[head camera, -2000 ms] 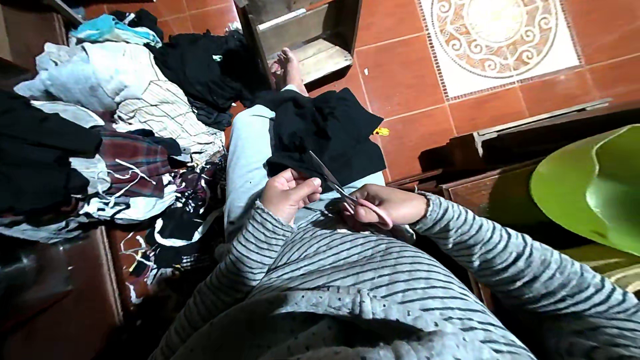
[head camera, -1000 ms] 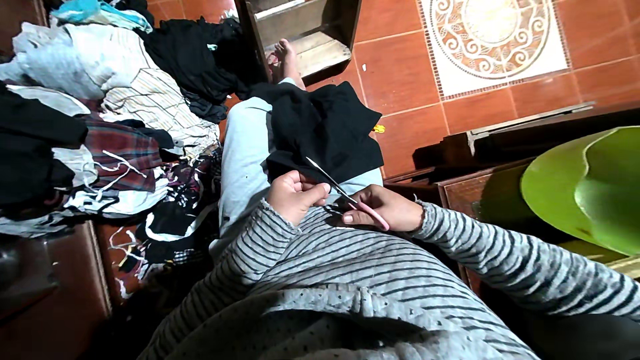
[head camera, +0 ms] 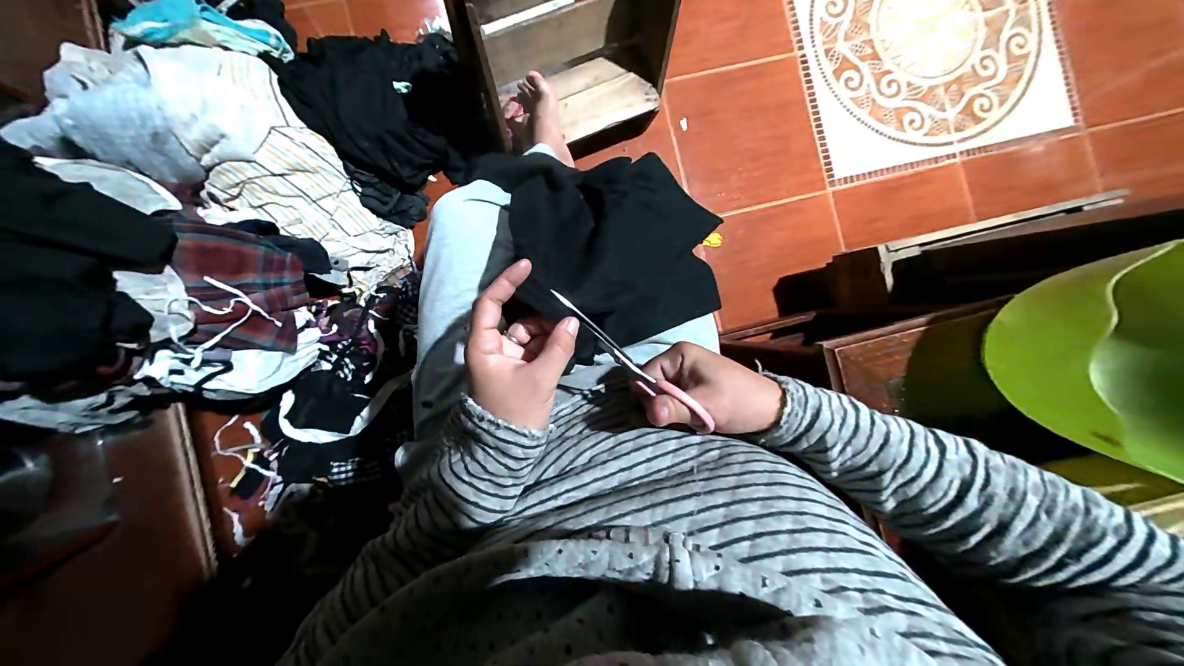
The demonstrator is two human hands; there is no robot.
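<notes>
My right hand grips a pair of scissors by the pink handles, its blades nearly together and pointing up and left. Just left of the blades is my left hand, palm up, with the index finger stretched out and the thumb near the blades. Whether something thin lies between its fingers cannot be told. Black cloth is spread over my lap and light trousers, beyond both hands.
Heaped clothes lie on the left, with fabric scraps and white strings below. A wooden drawer or box stands by my bare foot. At right are a green plastic basin and a wooden drawer front.
My left hand has opened somewhat, its index finger now extended upward; earlier its fingers were pinched together near the blades. My right hand keeps hold of the scissors.
</notes>
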